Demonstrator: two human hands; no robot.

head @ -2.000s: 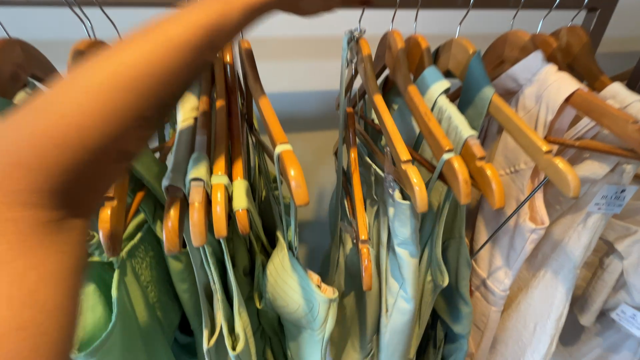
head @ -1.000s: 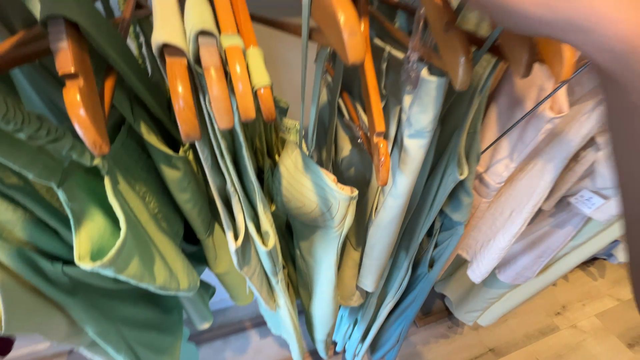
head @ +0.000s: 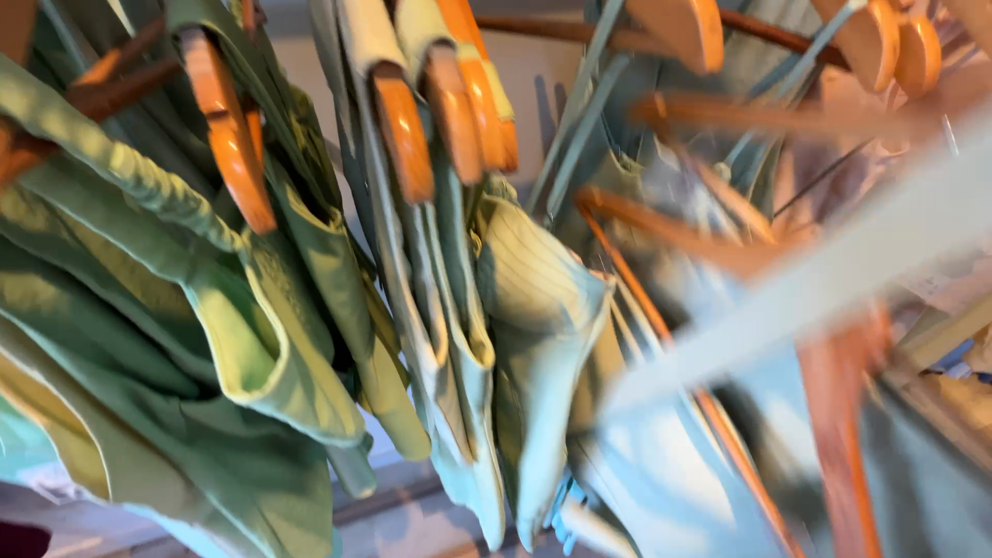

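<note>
Neither of my hands can be made out. Blurred wooden hangers (head: 841,434) and a light blue garment (head: 666,465) fill the lower right, close to the camera, with a pale, smeared strip (head: 775,287) slanting across them. What holds them is not visible. Left of these hangs a pale green-blue garment with thin straps (head: 542,287). Green garments (head: 256,434) hang at the left, one from a glossy wooden hanger (head: 232,155). Several more wooden hangers (head: 407,132) with light fabric over their ends are at the upper middle.
Pink garments (head: 833,116) hang behind at the upper right, beside more wooden hanger ends (head: 918,58). A pale wall (head: 539,70) shows between the hanging clothes. At the right edge is a wooden ledge (head: 945,333). A dark maroon thing (head: 23,540) is at the bottom left corner.
The arm seen across the upper right a second ago is no longer recognisable. Blurred hangers and light blue fabric now stand in front of the rack at the right. The view has shifted.
</note>
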